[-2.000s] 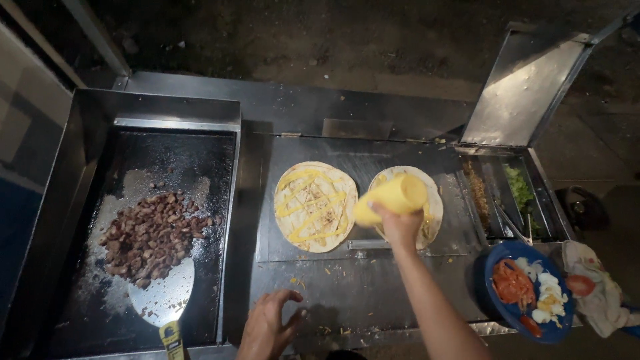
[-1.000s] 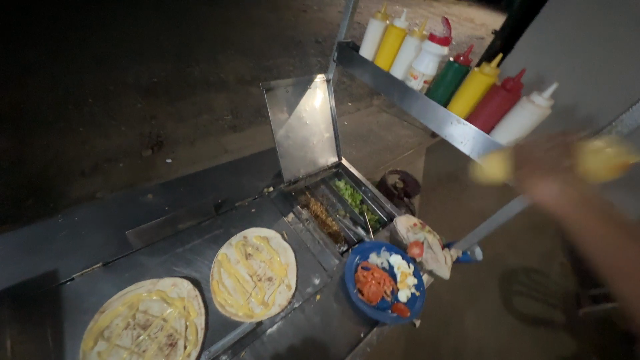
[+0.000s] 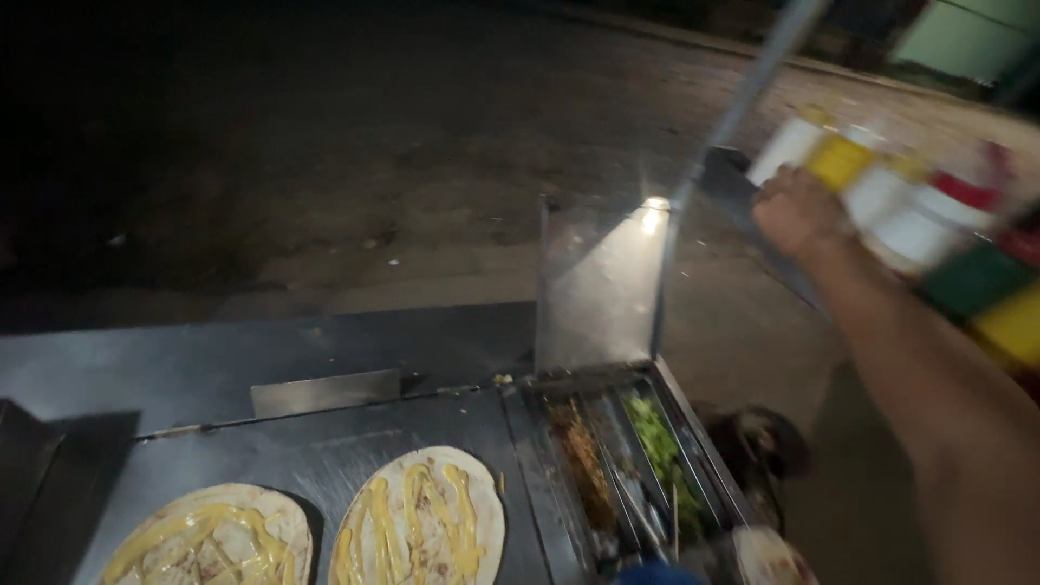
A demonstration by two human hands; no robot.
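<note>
My right hand [image 3: 800, 207] is at the near end of the bottle rack, its fingers curled against the lower part of a white squeeze bottle [image 3: 786, 150] and close to a yellow squeeze bottle [image 3: 841, 162]. Blur hides whether it grips either one. My left hand is out of view. Two flatbreads lie on the steel top at the bottom: the left flatbread [image 3: 215, 540] and the right flatbread [image 3: 422, 520], both with yellow sauce in zigzag lines, both cut by the frame's edge.
More bottles, among them a green squeeze bottle [image 3: 979, 276], fill the metal rack [image 3: 751, 215]. A raised metal lid [image 3: 605, 301] stands behind bins with shredded filling [image 3: 587, 463] and chopped greens [image 3: 654, 439]. A blue bowl's rim [image 3: 658, 574] shows at the bottom.
My right hand first held a yellow bottle over the right flatbread, then was blurred at the far right, and is now at the rack's left end. My left hand has left view. The view has swung.
</note>
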